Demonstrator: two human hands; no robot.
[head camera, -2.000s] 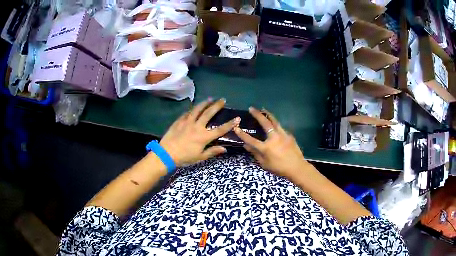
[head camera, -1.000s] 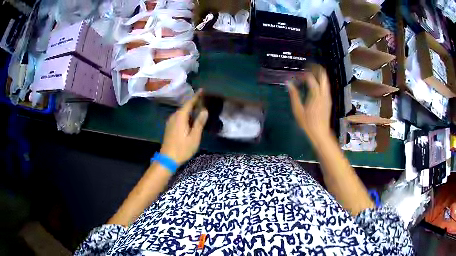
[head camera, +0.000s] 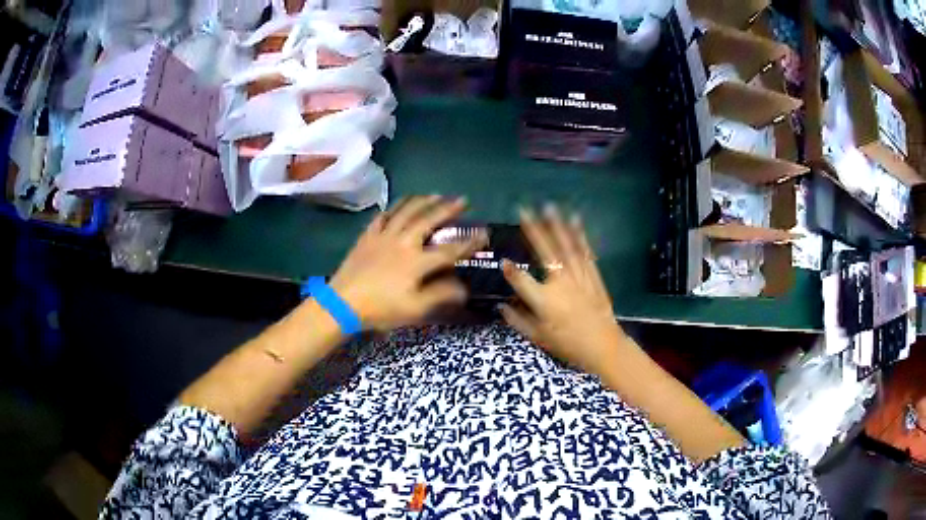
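A black retail box with white lettering lies at the front of the green bench mat, close to my body. Its lid looks closed. My left hand lies over its left part, fingers spread and slightly blurred. My right hand is on its right part, fingers blurred, thumb over the top. Both hands cover much of the box. Two closed black boxes stand behind it, one in front of the other.
An open box with white contents stands at the back. White plastic bags and lilac boxes stand at left. A row of open boxes runs along the right. A blue crate is below the bench edge.
A closed box was pressed earlier; a second closed box then appeared at the back. An open box with white contents came in front of me, and now a closed black top shows between both hands.
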